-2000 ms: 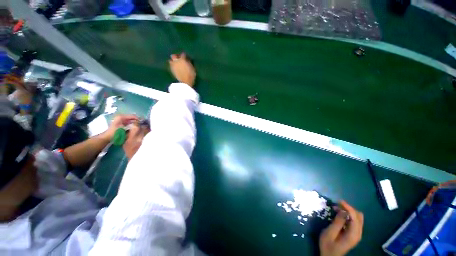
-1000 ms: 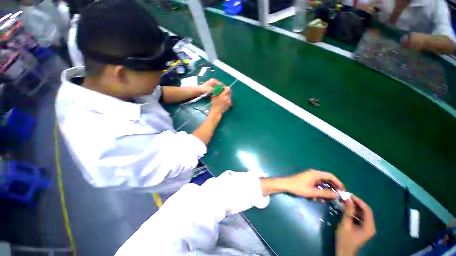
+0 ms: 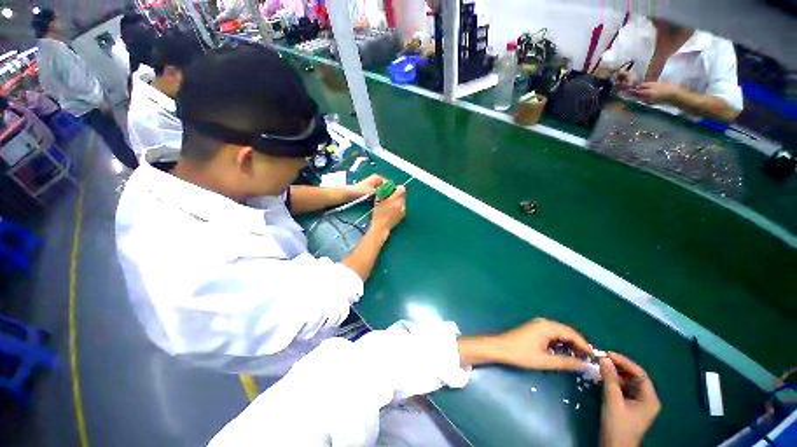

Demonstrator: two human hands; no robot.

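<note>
My left hand [image 3: 535,346] reaches in from the left in a white sleeve, its fingers closed on a small dark round assembly [image 3: 561,349]. My right hand [image 3: 631,400] is at the lower right, its fingertips almost meeting the left ones. Small white plastic pieces [image 3: 591,371] show between and just below the fingertips. A few loose white bits lie on the green bench mat to the left. Whether my right fingers pinch a piece, and the far side of the assembly, cannot be made out.
A black marker [image 3: 699,374] and a white label [image 3: 714,394] lie to the right, near a blue box edge [image 3: 758,429]. A pale rail [image 3: 524,231] borders the green conveyor [image 3: 629,236], which carries a small dark unit [image 3: 527,207]. A neighbour [image 3: 236,244] sits left, holding a green part [image 3: 385,190].
My left hand has come back from over the conveyor to beside my right hand, with the dark assembly in its fingers. The view has swung left and up, showing the neighbour and the aisle.
</note>
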